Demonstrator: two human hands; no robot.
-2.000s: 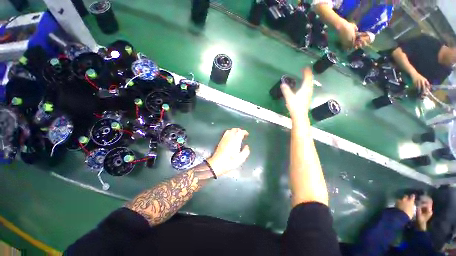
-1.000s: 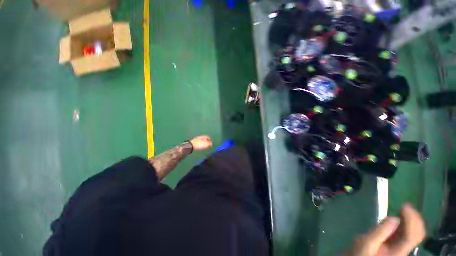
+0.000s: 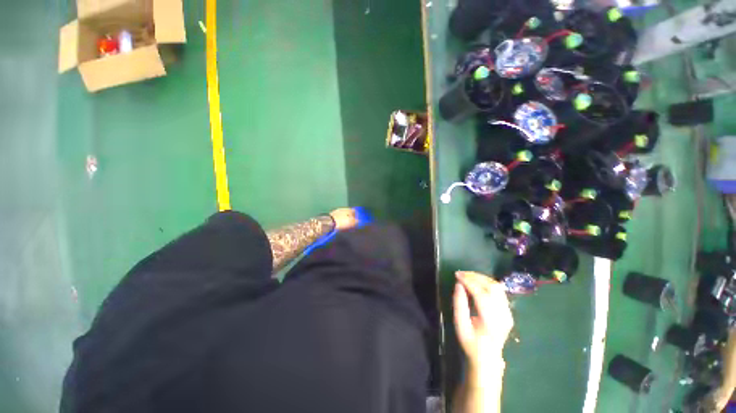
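Observation:
The pile of black unfinished units, with green-tipped parts, red wires and shiny round circuit boards, lies on the dark green bench mat. My right hand is over the mat just below the pile, thumb and fingers apart, with nothing seen in it. My left hand, at the end of the tattooed forearm, is low beside my dark-clothed leg, at a blue edge. Its fingers are small and partly hidden, so its grip cannot be told.
Black cylindrical housings lie beyond the pale strip. A small box with parts is by the bench's near edge. An open cardboard box is on the floor past the yellow line. A person's forearm shows at lower right.
The view has swung from the bench toward the floor at left. My left hand has left the bench and dropped beside my leg. My right hand has come back from the housings to the mat.

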